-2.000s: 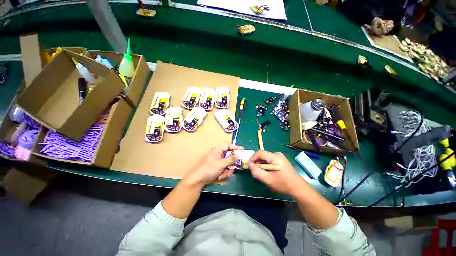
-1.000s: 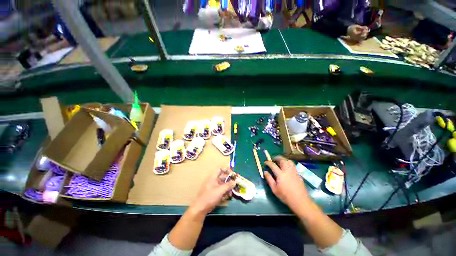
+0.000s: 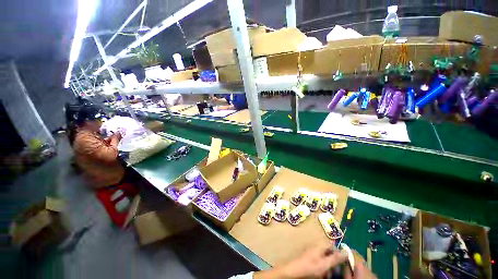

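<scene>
A part-built unit with a white rim (image 3: 348, 255) is between my hands at the bottom edge, small and blurred. My left hand (image 3: 311, 265) holds it from the left, its fingers over the dark inside. My right hand (image 3: 362, 268) is cut off by the bottom edge and holds the unit's right side. A part-built unit (image 3: 330, 225) lies tilted at the right of the cardboard sheet (image 3: 273, 242), apart from several more in two rows. Two wooden handles (image 3: 395, 266) stand partly in view right of my hands.
Cartons with purple strips (image 3: 217, 205) are left of the cardboard. Small dark components (image 3: 401, 234) and a parts box (image 3: 418, 245) are at the right. The green conveyor (image 3: 306, 155) runs behind. A person (image 3: 98, 150) sits at the far left.
The view has swung left and up, showing the aisle and shelves. My right hand has left the wooden handles and is now at the unit by my left hand.
</scene>
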